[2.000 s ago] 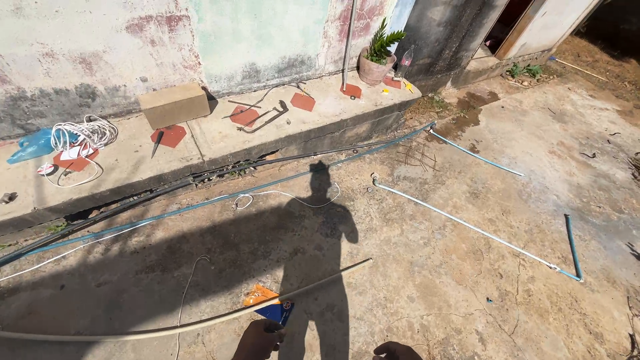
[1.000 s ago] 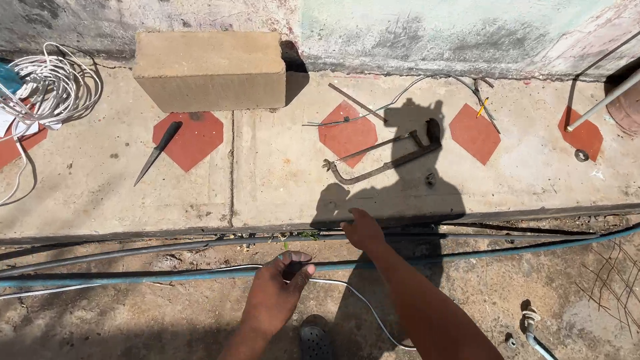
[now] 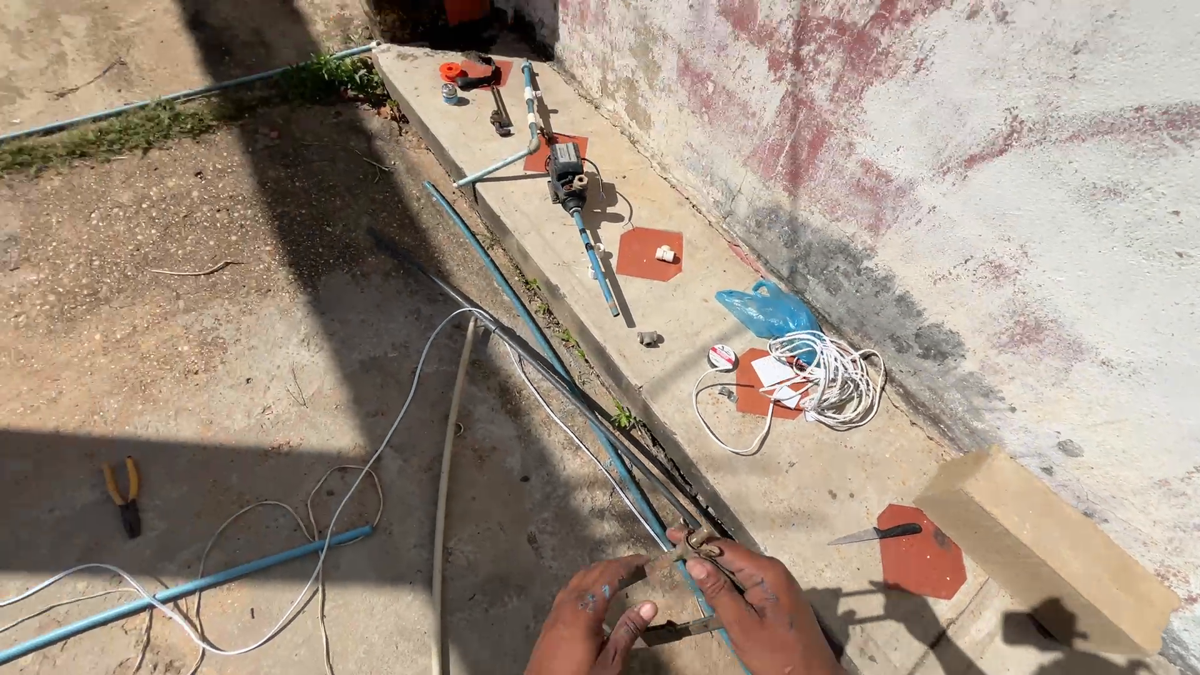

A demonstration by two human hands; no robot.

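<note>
Low in the head view, my left hand (image 3: 592,614) and my right hand (image 3: 764,600) hold a worn hacksaw (image 3: 698,544) between them. Its metal end fitting shows at the right fingertips; much of the frame is hidden by the fingers. The thin blade (image 3: 670,631) seems to run between the hands. Beneath them pass a blue pipe (image 3: 506,291) and a dark hose (image 3: 553,370) along the ledge's foot. To the right, a black-handled knife (image 3: 891,532) lies on a red tile, beside a large tan block (image 3: 1050,553).
On the concrete ledge (image 3: 694,328) lie a coiled white cable (image 3: 834,380), a blue plastic bag (image 3: 769,309), a water pump (image 3: 567,178) with pipes, and a pipe wrench (image 3: 501,117). Yellow-handled pliers (image 3: 124,497), another blue pipe (image 3: 187,591) and loose white wire (image 3: 412,403) are on the ground.
One second ago the hacksaw lay on the ledge, with my right hand reaching toward it; now both hands hold it. The view has swung left along the ledge.
</note>
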